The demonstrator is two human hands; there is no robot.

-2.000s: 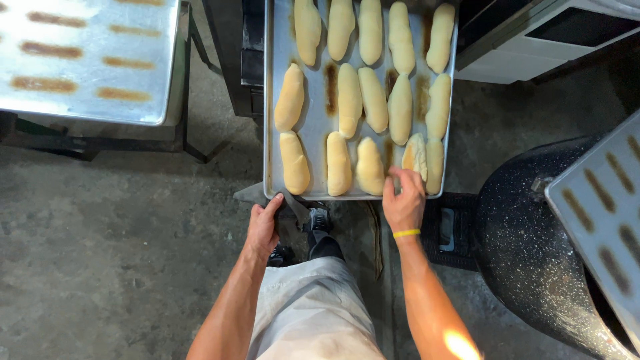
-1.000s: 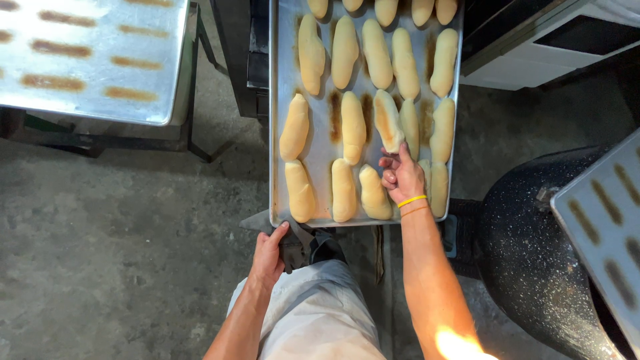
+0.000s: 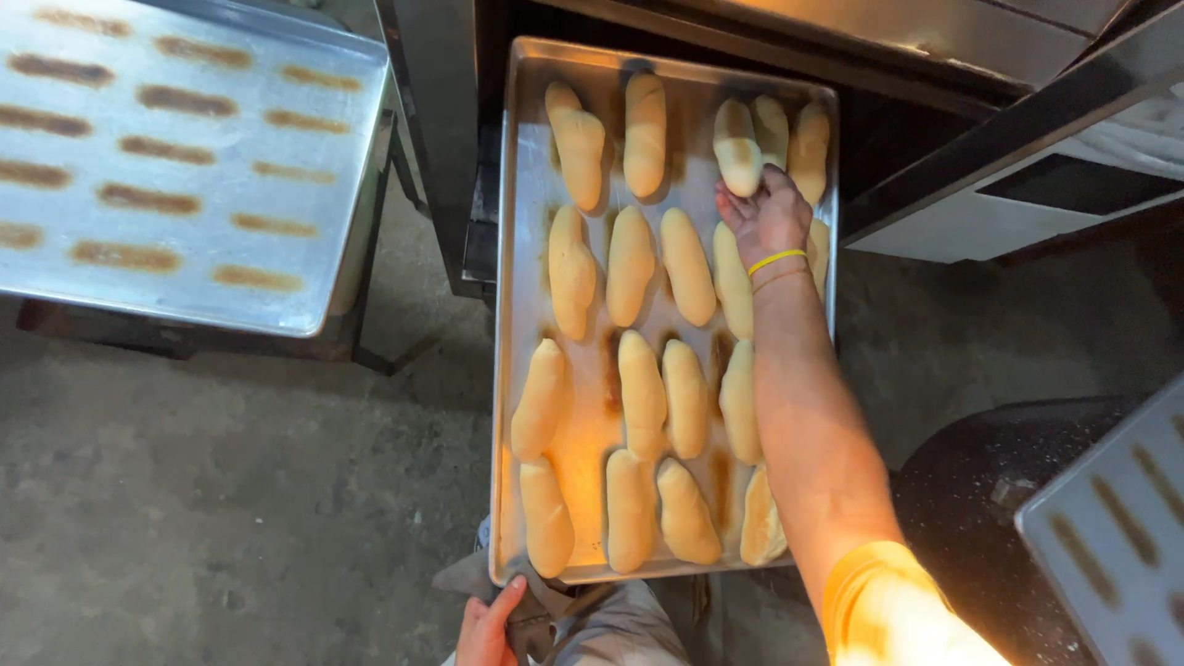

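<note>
A metal baking tray (image 3: 578, 555) holds rows of long pale bread rolls, its far end at the dark opening of an oven. My right hand (image 3: 772, 215), with a yellow band at the wrist, has its fingers on a tilted bread roll (image 3: 738, 153) in the far row, whose browned underside partly shows. My left hand (image 3: 487, 629) is at the tray's near left corner with a grey cloth (image 3: 529, 618) beside it, the thumb against the rim. My right forearm hides part of the right column of rolls.
Another metal tray (image 3: 310, 301) with brown marks rests on a stand at the left. At the lower right, a marked tray (image 3: 1064, 518) lies over a dark speckled rounded container (image 3: 962, 462). The oven's metal front (image 3: 925, 46) is ahead, with a white appliance (image 3: 1027, 208) to its right.
My right hand has moved from the near rows to the far row of the tray. The roll it held a second ago is out of it. My left hand stays at the near left corner.
</note>
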